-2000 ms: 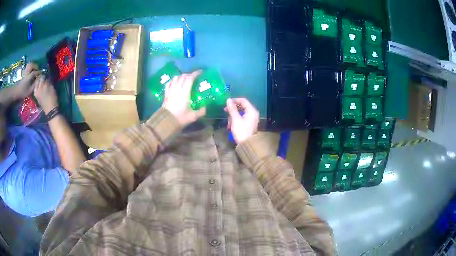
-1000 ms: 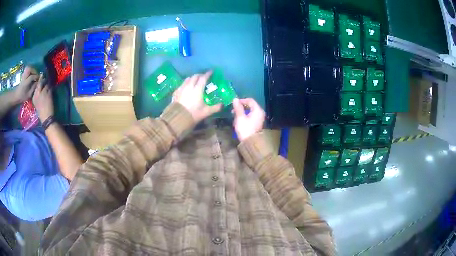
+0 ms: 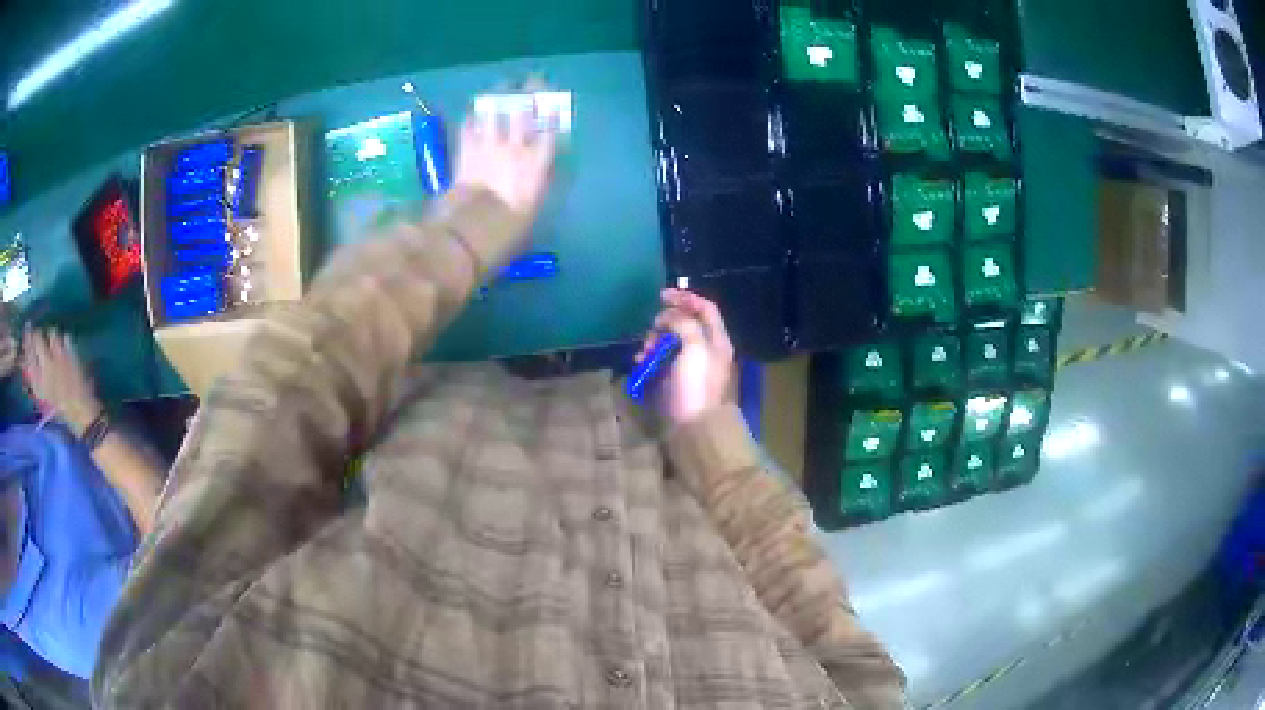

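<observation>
My left hand [image 3: 508,156] is at the back of the mat, fingers over a glaring circuit board [image 3: 552,108]; its grip is partly hidden. My right hand [image 3: 696,364] holds a blue cylinder [image 3: 652,368] at the mat's front edge. Another blue cylinder [image 3: 531,266] lies on the mat between my hands. Left of my left hand lies a second green circuit board [image 3: 372,150], with a blue cylinder [image 3: 432,153] upright in view at its right side and a thin wire at its top.
An open carton [image 3: 285,208] of blue cylinders stands left. A black blister tray [image 3: 721,180] holds green boards on its right side; a second tray of boards [image 3: 830,479] sits lower. Red parts [image 3: 108,239] and a co-worker's hand [image 3: 58,377] are at far left.
My left hand has moved up and away from my right hand with a board. My right hand now shows a blue cylinder. The view has shifted right. The tilted board is now largely hidden or gone.
</observation>
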